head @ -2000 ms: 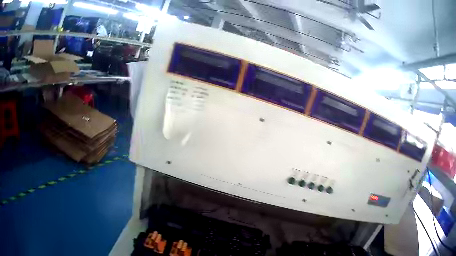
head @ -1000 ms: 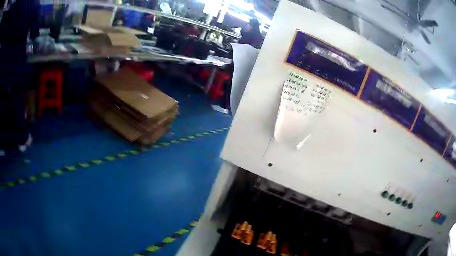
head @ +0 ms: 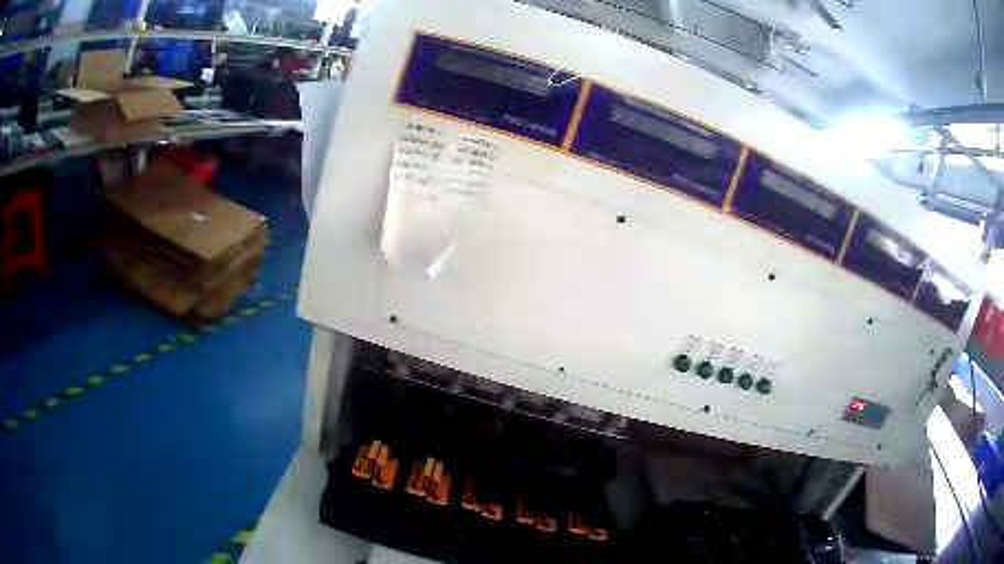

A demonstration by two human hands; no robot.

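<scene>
The white test machine fills the middle of the head view and looks tilted. Under its overhanging panel at lower left sits a black test fixture with several bright orange clamps in a row along its front. A second dark fixture shows at the bottom edge, right of the first; its details are too dark to tell. Neither my left hand nor my right hand is in the picture.
Flattened cardboard boxes lie stacked on the blue floor at left, beside yellow-black tape. An open carton stands on a bench behind. A brown cardboard sheet lies right of the machine. A red stool stands far left.
The view swung left, then back right, so the machine is central again. The orange clamp row now shows more fully than in both earlier frames. A pale shape at the right edge one second ago is gone.
</scene>
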